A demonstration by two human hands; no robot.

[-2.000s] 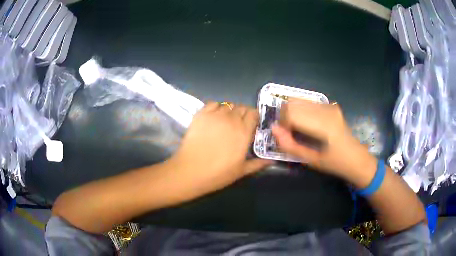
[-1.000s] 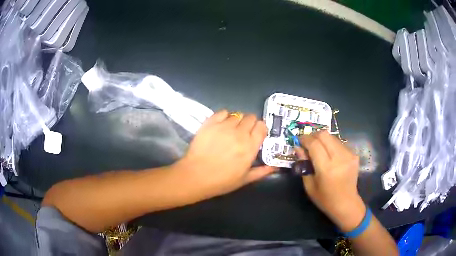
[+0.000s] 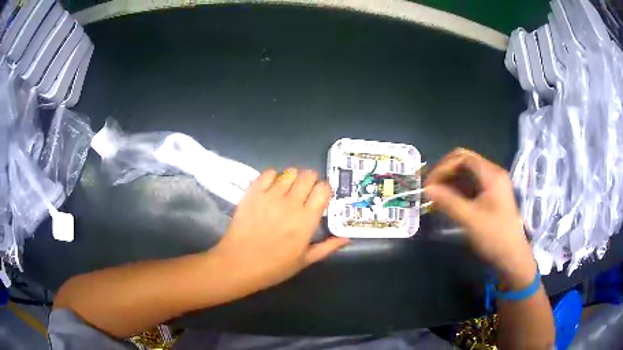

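Note:
The open white power strip housing (image 3: 374,231) lies on the dark mat, with brass strips along its top and bottom sides, a dark module at its left and coloured wires in the middle. My left hand (image 3: 277,212) holds its left edge, thumb at the lower corner. The white power cord (image 3: 205,164) in a clear plastic bag (image 3: 136,160) runs up-left to a white plug (image 3: 105,141). My right hand (image 3: 478,205) is just right of the housing, fingertips pinched on a white lead wire (image 3: 408,193) leading out of it. The dark tool cannot be made out.
Stacked white units with bagged cords stand at the left (image 3: 58,55) and right (image 3: 540,65). A pale rail (image 3: 294,5) curves along the far edge. Brass-coloured parts (image 3: 478,333) lie near my body, and a blue round object (image 3: 568,318) is at lower right.
My right hand has moved from over the housing to beyond its right edge, uncovering the inside. A white wire now extends toward its fingertips. My left hand still holds the housing.

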